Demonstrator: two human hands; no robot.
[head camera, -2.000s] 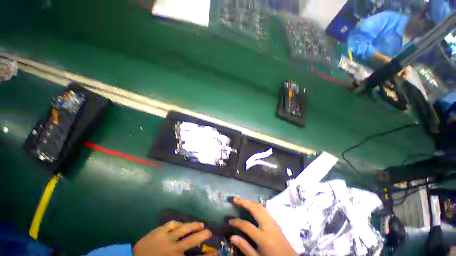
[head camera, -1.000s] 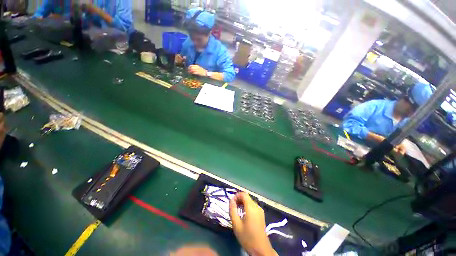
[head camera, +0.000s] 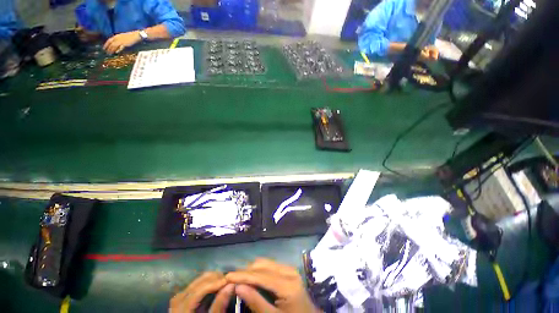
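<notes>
My left hand (head camera: 199, 293) and my right hand (head camera: 269, 286) meet at the bottom centre, cut off by the lower edge. Their fingertips pinch a narrow white strip (head camera: 238, 304) between them; it is partly hidden. Which hand bears it more I cannot tell. A dark shape shows under the fingers. Just beyond, the left parts tray (head camera: 164, 226) holds a pile of white-silver strips with dark and gold ends. The adjoining right liner tray (head camera: 300, 229) holds a few loose white strips and a small white piece.
A heap of clear bags (head camera: 392, 250) lies at right, a white card (head camera: 358, 197) beside it. An open phone (head camera: 52, 250) sits on a black fixture at left. Another phone (head camera: 329, 125) lies farther back. Workers in blue sit across the bench; a monitor (head camera: 515, 73) stands at right.
My right hand has moved from the left parts tray back to the bottom centre and meets my left hand there, with a white strip between the fingertips. The view has turned and dropped.
</notes>
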